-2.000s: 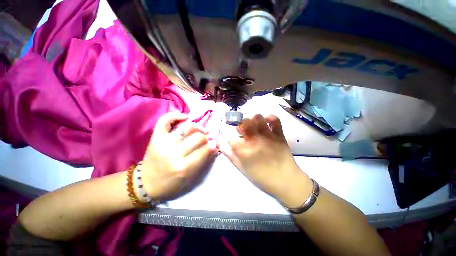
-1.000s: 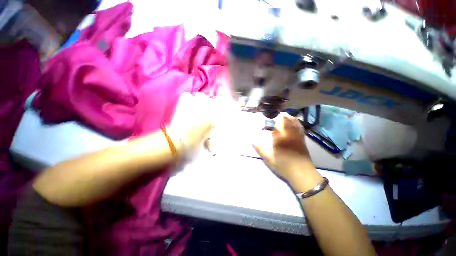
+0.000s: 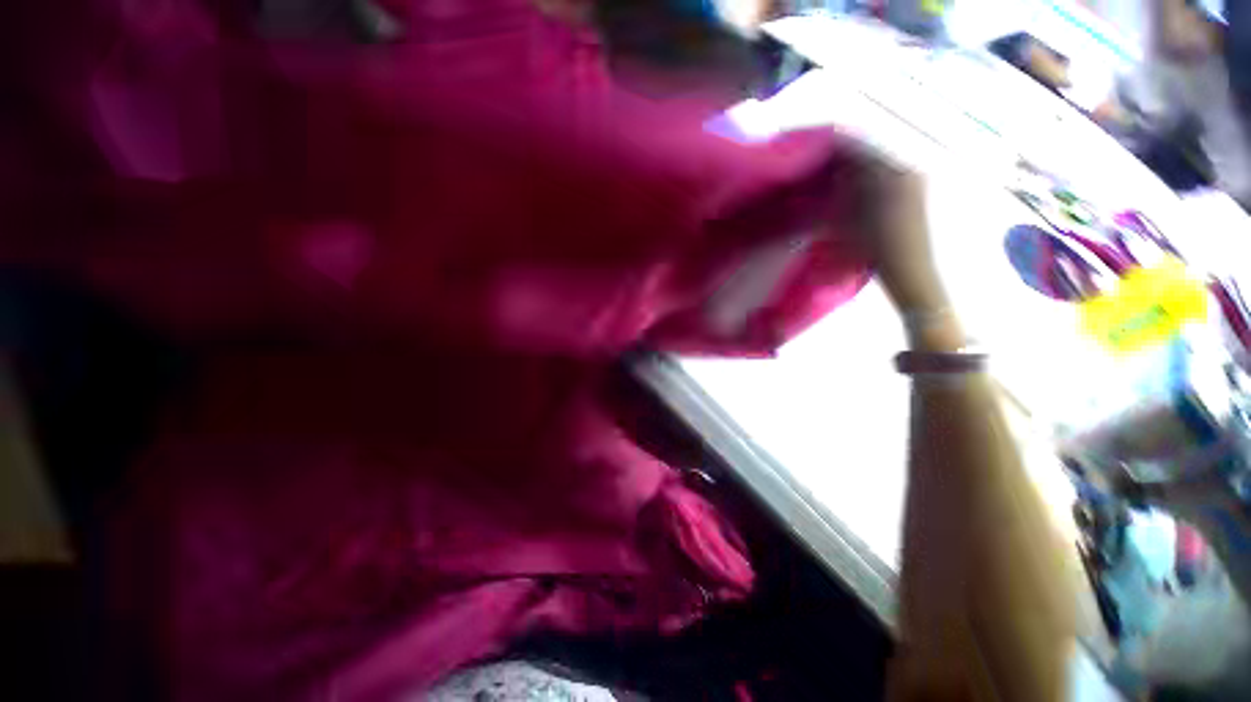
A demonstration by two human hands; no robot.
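The view is strongly blurred. Shiny magenta cloth [image 3: 549, 261] fills the left and middle of the picture and reaches over the white table's edge. My right hand [image 3: 885, 206], with a dark-looking bracelet on its wrist, is at the cloth's right end and appears to grip it. Its fingers are blurred and partly merge with the cloth. My left hand is not visible. More magenta cloth [image 3: 659, 542] lies lower, below the table's front edge.
The white table [image 3: 809, 412] runs diagonally, its grey front edge towards the lower right. A bright yellow item [image 3: 1146, 305] lies at the right beside dark and magenta bits. Blurred machine parts [image 3: 1166, 439] are at the right rim. A patterned pale surface shows at the bottom.
The view has swung left, away from the needle area. My right hand has left the machine bed and is now at the magenta cloth. My left hand has gone out of sight.
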